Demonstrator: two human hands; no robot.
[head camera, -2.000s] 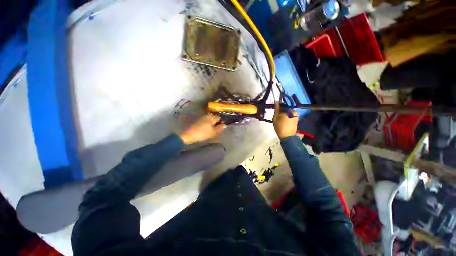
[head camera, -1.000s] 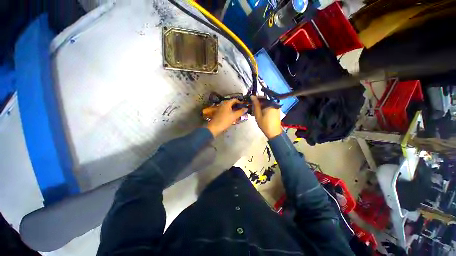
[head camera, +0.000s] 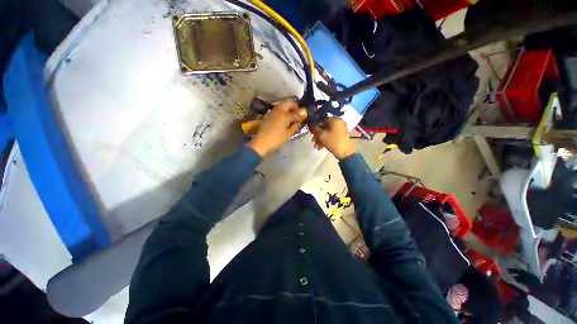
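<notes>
The steam iron sits on the white table cover (head camera: 145, 120). Its orange-yellow handle end (head camera: 251, 127) shows left of my left hand, and my hands hide much of its body. My left hand (head camera: 277, 128) has its fingers closed on the dark hose and cable joint (head camera: 308, 104) at the iron's rear. My right hand (head camera: 334, 137) is close beside it, fingertips bent on dark cord or hose at the same joint. Exactly what each fingertip pinches is too blurred to tell. A yellow cable (head camera: 292, 31) and a thick dark hose (head camera: 436, 58) run to this joint.
The metal iron rest (head camera: 215, 43) lies beyond the iron. A blue bar (head camera: 54, 158) and grey padded board (head camera: 104, 278) are at left. A blue panel (head camera: 345, 63), black garment heap (head camera: 430, 95) and red crate (head camera: 528, 85) are at right. Scissors lie near the panel.
My left hand has moved from beside the handle to the hose joint, and my right hand has come close to it. The thick dark hose now slants upward to the right. The view has shifted.
</notes>
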